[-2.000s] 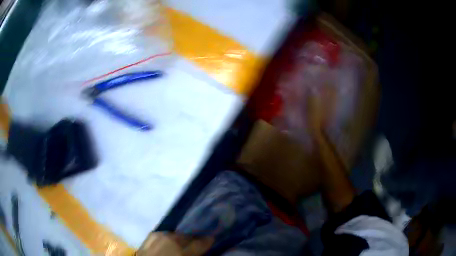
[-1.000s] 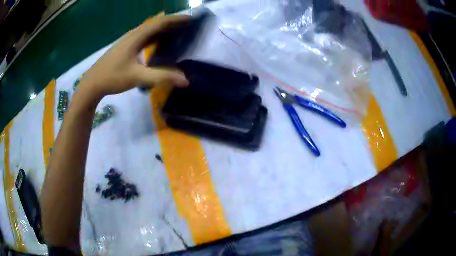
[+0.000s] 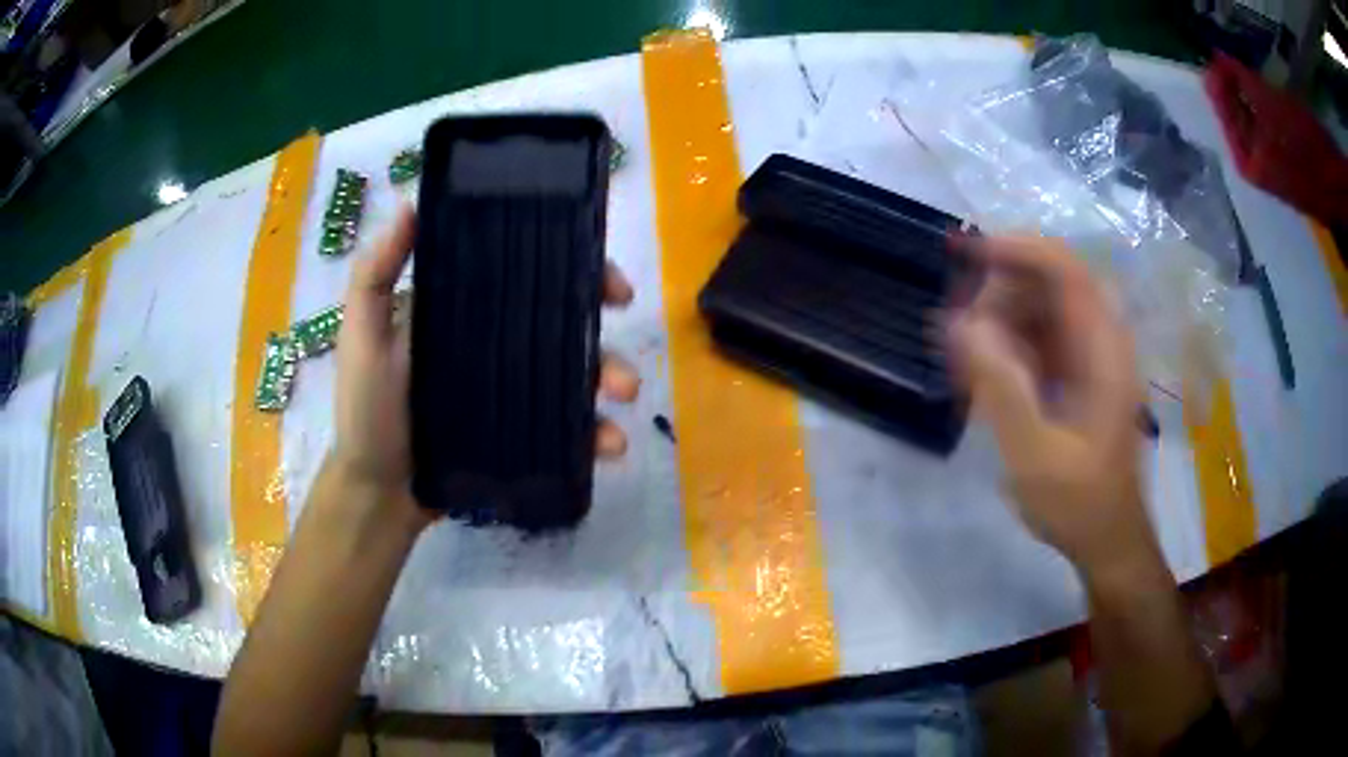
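Observation:
My left hand (image 3: 377, 392) holds a black case shell (image 3: 507, 318) upright, its hollow ribbed inside facing me, with fingertips showing at its right edge. My right hand (image 3: 1042, 392) is blurred, with fingers bent, at the right end of a stack of black case shells (image 3: 843, 296); whether it touches them or holds anything I cannot tell. Green circuit boards (image 3: 342, 212) lie left of and behind the held shell. A case with a board fitted (image 3: 150, 503) lies at far left. The pile of small black parts is mostly hidden below the held shell.
A clear zip bag (image 3: 1094, 141) with dark contents lies at upper right, with a thin dark tool (image 3: 1273, 328) beyond it. A red item (image 3: 1283, 136) is at the upper right corner. Orange tape strips (image 3: 754, 547) cross the white bench. The blue-handled cutters are not visible.
My left hand has drawn the shell from above the stack to the left and turned its open side towards me. My right hand has come from the carton to the stack. The view has shifted.

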